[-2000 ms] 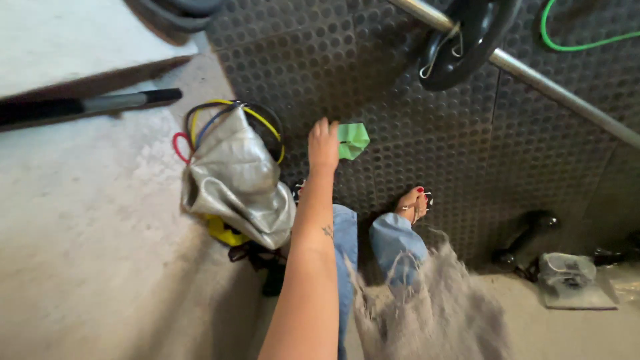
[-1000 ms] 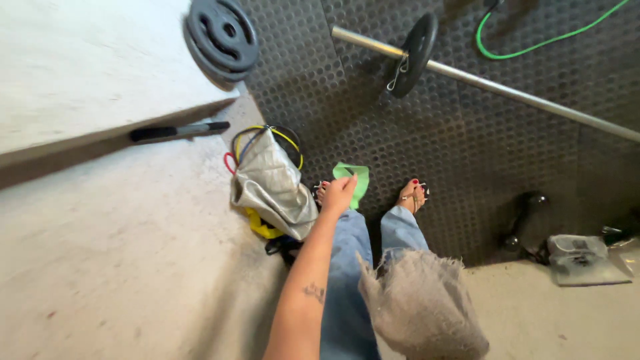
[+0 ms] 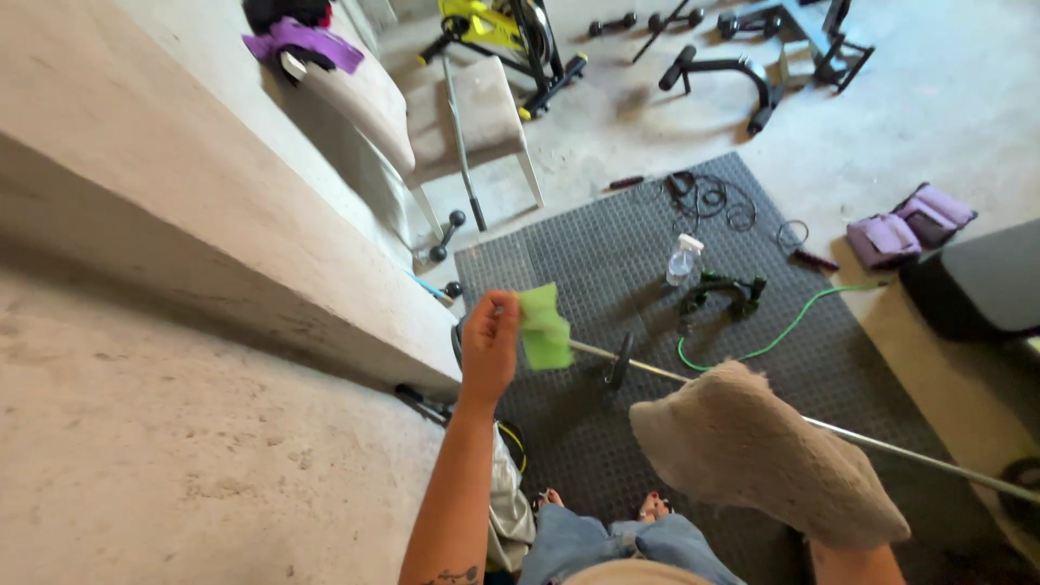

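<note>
My left hand (image 3: 490,337) is raised at centre-left, its fingers closed on the edge of a green resistance band or cloth (image 3: 546,329) that hangs to the right of it. At lower right, a grey-brown fluffy cloth (image 3: 756,447) hides my right hand; only the forearm shows beneath it. Below both hands, a barbell (image 3: 894,449) with a small black plate (image 3: 623,361) lies across the black rubber mat (image 3: 569,422). A silvery bag (image 3: 508,504) rests beside my left forearm.
A concrete ledge (image 3: 244,268) runs along the left. On the mat are a clear spray bottle (image 3: 683,260), a green cord (image 3: 792,327) and black cables (image 3: 711,199). Farther off stand a beige chair (image 3: 479,106) and a yellow exercise bike (image 3: 496,32). Purple ankle weights (image 3: 886,241) lie at right.
My left hand has risen from near the feet with the green piece in it. The fluffy cloth and my right forearm now show at lower right. The view has tilted up.
</note>
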